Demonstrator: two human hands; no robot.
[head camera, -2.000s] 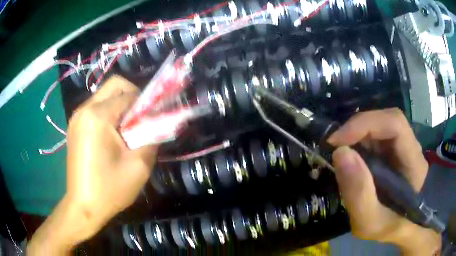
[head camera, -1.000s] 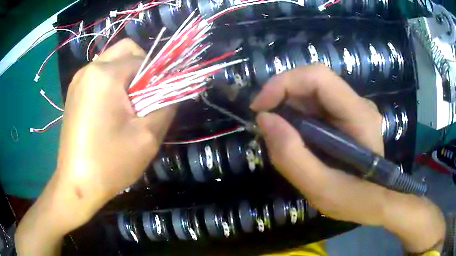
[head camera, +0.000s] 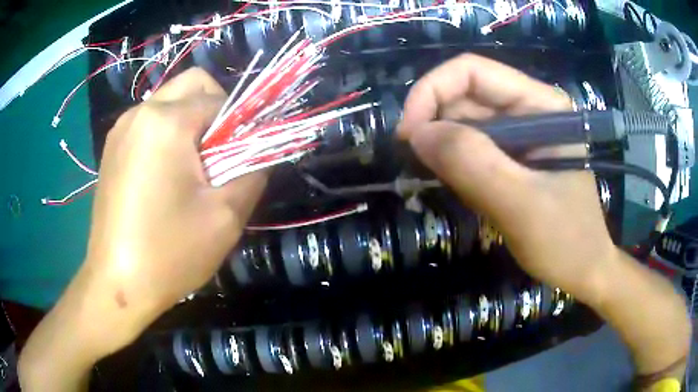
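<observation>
My left hand (head camera: 164, 191) holds a thick bundle of red and white lead wires (head camera: 268, 122), fanned out to the upper right over the tray. My right hand (head camera: 497, 145) grips the dark handle of the soldering iron (head camera: 536, 132), which lies nearly level. Its thin bent metal tube (head camera: 360, 187) reaches left to just below the wire ends. Whether the tip touches a part cannot be told. Round black and grey speakers (head camera: 375, 249) stand on edge in rows in the black tray (head camera: 344, 295). My hands hide part of the second row.
Finished-looking wires (head camera: 80, 47) lie across the top row and hang over the tray's left edge onto the green surface (head camera: 38, 253). A metallic stand (head camera: 639, 115) with a coiled spring and a white-flanged spool (head camera: 675, 47) are at the right. The iron's black cord (head camera: 658, 180) trails there.
The right hand and iron moved left from the middle of the second row to near the wire bundle. The iron's handle has turned nearly level. The wire bundle has tilted and fanned out more visibly.
</observation>
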